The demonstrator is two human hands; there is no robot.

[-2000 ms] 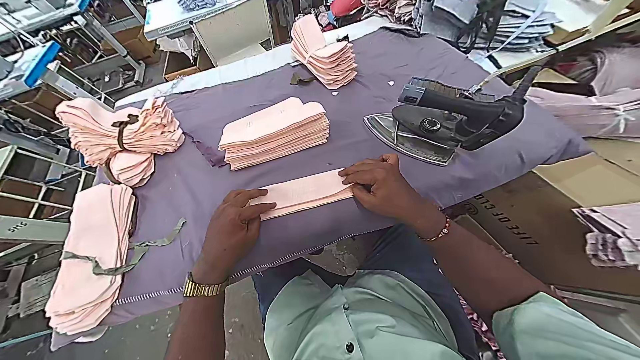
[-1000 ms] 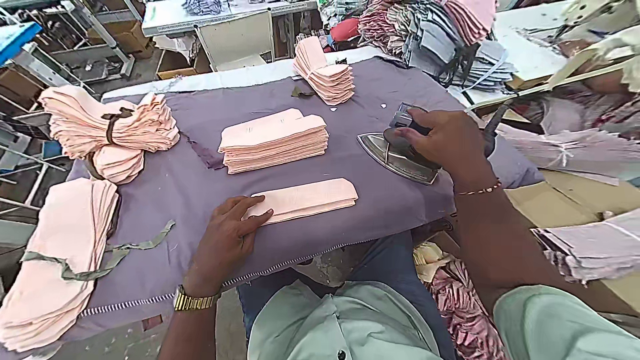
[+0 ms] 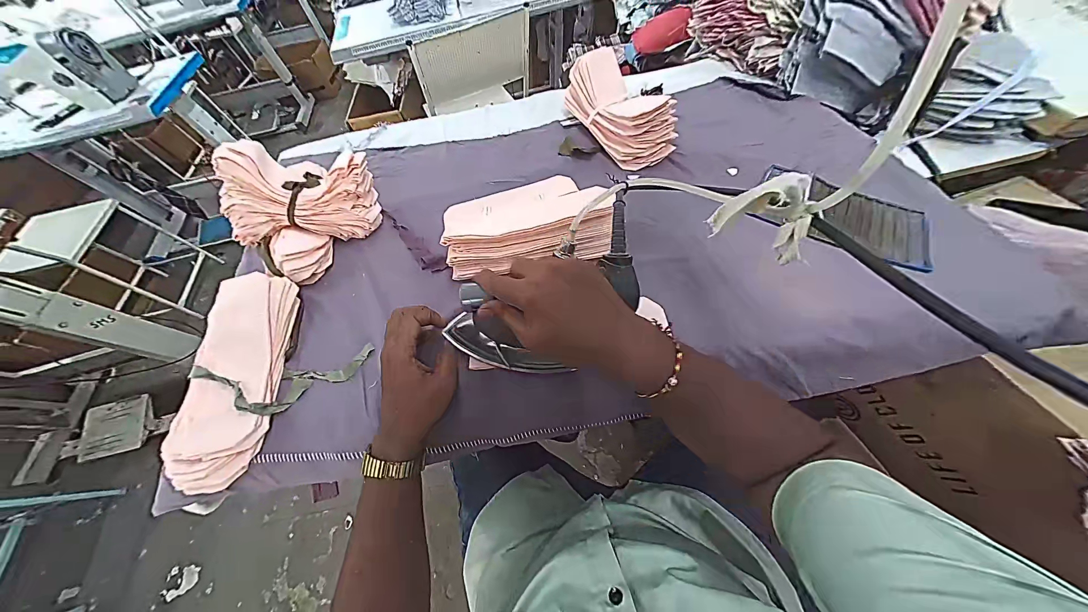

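Note:
My right hand [image 3: 565, 310] is closed on the handle of a steam iron [image 3: 501, 348], whose pointed tip faces left. Under the iron lies a folded pink fabric piece [image 3: 651, 311], mostly hidden; a corner shows past its right side. Just left of the iron's tip, my left hand [image 3: 416, 374] rests on the purple-covered ironing table [image 3: 510, 416], thumb and forefinger apart, with nothing seen between them. A stack of folded pink pieces [image 3: 510, 221] sits directly beyond the iron, partly behind its cord and hose.
Tied pink bundles [image 3: 297, 204] lie at the left, and another bundle [image 3: 620, 110] at the far edge. A green cloth strip [image 3: 280, 399] crosses the near-left pink pile [image 3: 229, 382]. The iron's black cable [image 3: 952, 314] hangs across the right. A wire-grid iron rest [image 3: 875, 221] lies at the right.
My right hand went from the pink piece to the iron at the right, then brought it left onto the piece. My left hand has come off the piece's left end.

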